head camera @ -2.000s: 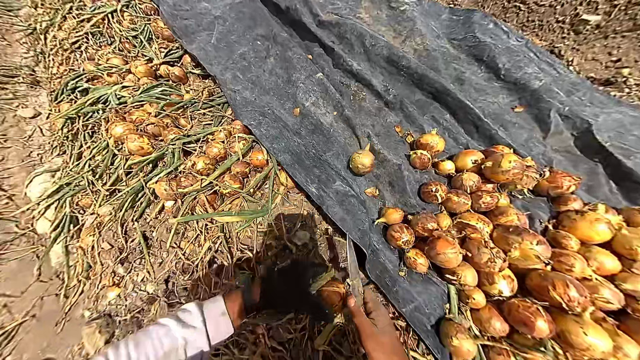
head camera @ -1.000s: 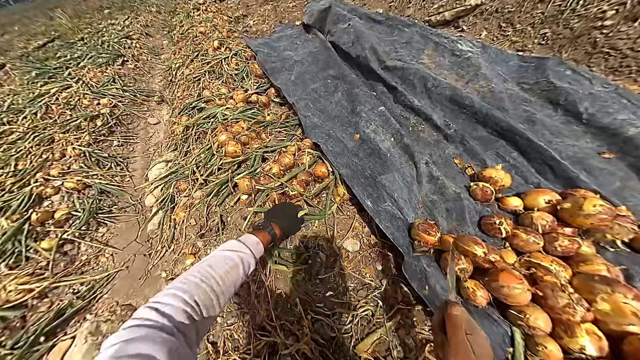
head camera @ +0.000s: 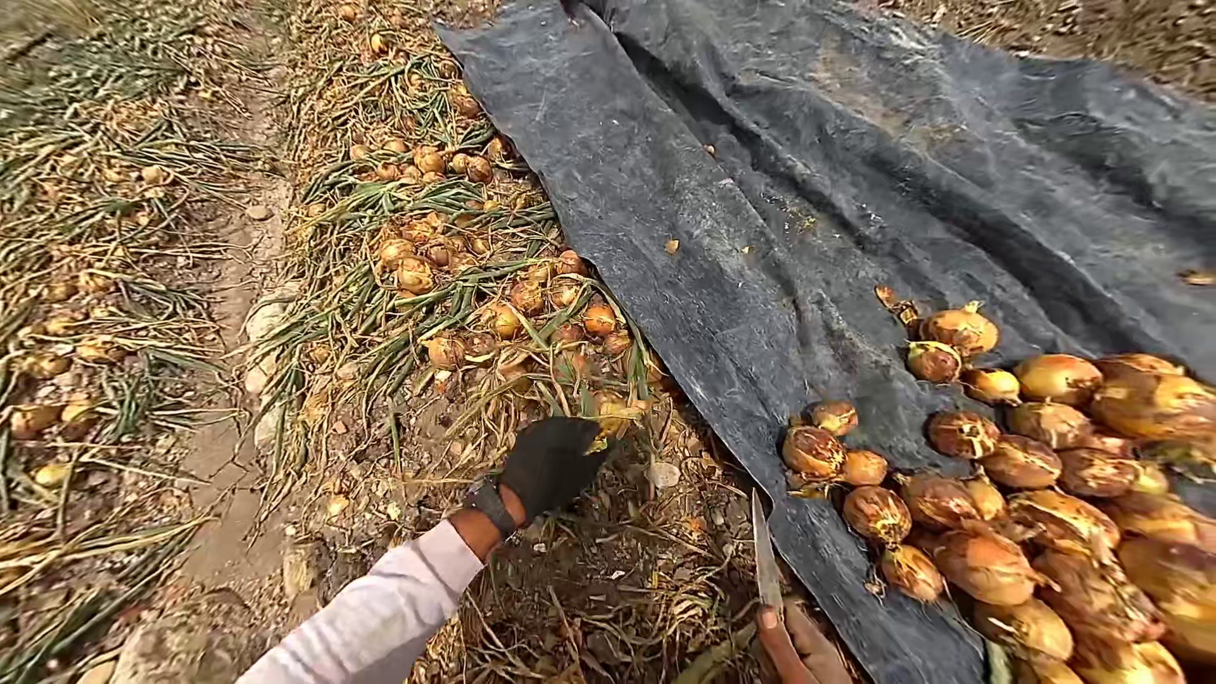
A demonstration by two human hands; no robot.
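My left hand [head camera: 556,464], in a black glove, is over the soil at the near end of a row of onions with green and dry tops [head camera: 503,321]. Its fingers touch some yellowish leaves [head camera: 613,410]; whether they grip them is hard to tell. Bare, my right hand [head camera: 801,646] holds a knife [head camera: 766,556] at the bottom edge, its blade pointing up beside the edge of a dark plastic sheet [head camera: 655,285]. A pile of trimmed onions [head camera: 1054,503] lies on the sheet at the right, to the right of the knife.
Another strip of onions and leaves [head camera: 85,361] runs along the left, beyond a bare soil furrow with pale stones [head camera: 266,332]. Dry stalks and soil [head camera: 617,589] lie between my hands. Folds [head camera: 855,218] cross the dark sheet.
Two seconds ago my hands were close together with an onion and the knife between them; now they are apart. The onion no longer shows between them. The view has swung.
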